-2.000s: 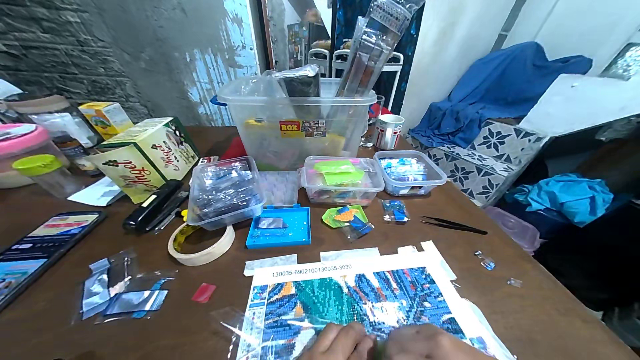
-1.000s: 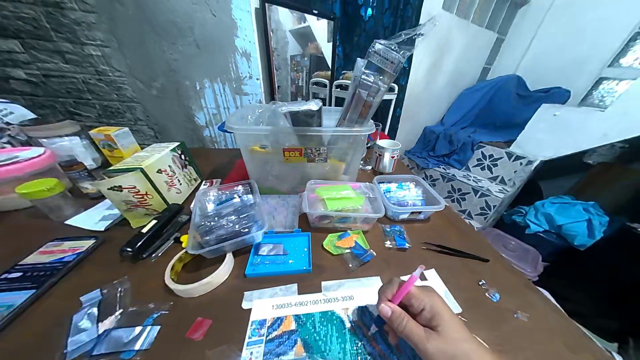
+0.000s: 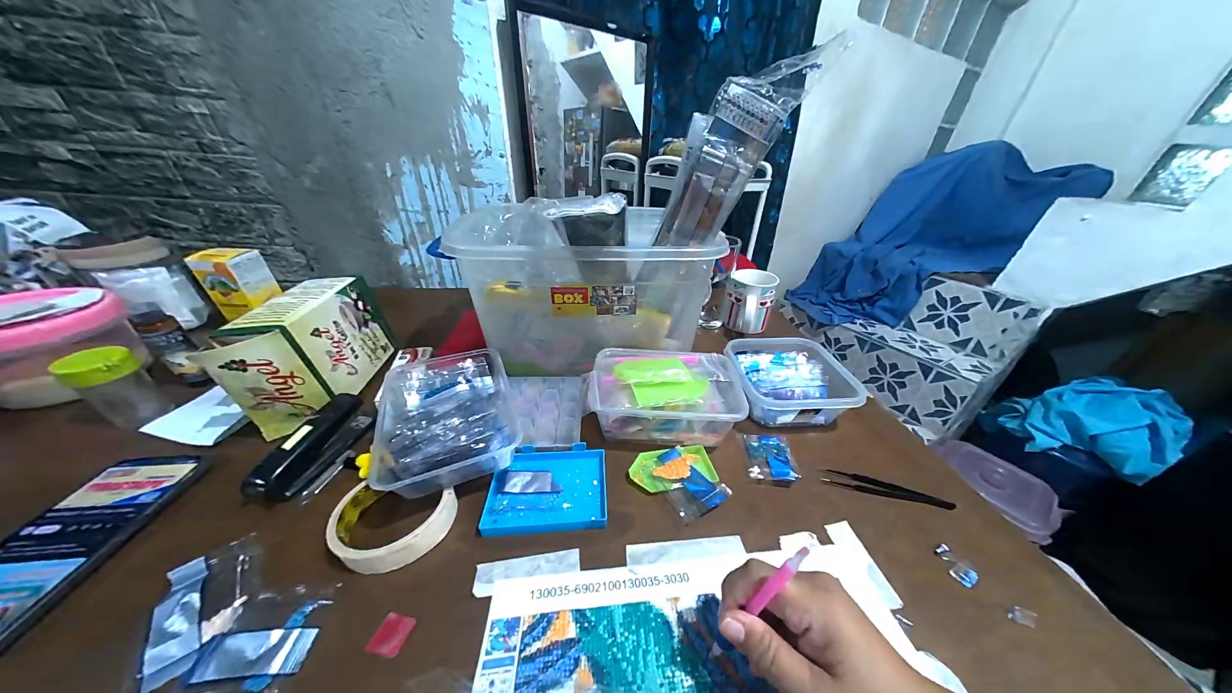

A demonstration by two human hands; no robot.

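Observation:
Shut on a pink pen-like applicator (image 3: 778,580), my right hand (image 3: 818,630) rests over the right part of a diamond painting canvas (image 3: 626,645) at the bottom centre. Its upper end points up and right; the tip is hidden behind the fingers. My left hand is out of the frame. Beyond the canvas lie a blue plastic tray (image 3: 568,500) with a small packet in it, a green tray (image 3: 707,465) with orange pieces, and a small bag of blue drills (image 3: 770,458). Black tweezers (image 3: 890,489) lie to the right.
A roll of masking tape (image 3: 395,553) lies left of the blue tray. Behind stand a tub of packets (image 3: 445,423), two more small tubs and a large clear storage box (image 3: 587,337). A smartphone (image 3: 96,529) and torn plastic packets (image 3: 255,654) are at left.
Two seconds ago both hands were low over the canvas. The left has left the view; the right has shown the pink applicator since one second ago. The view has tilted up.

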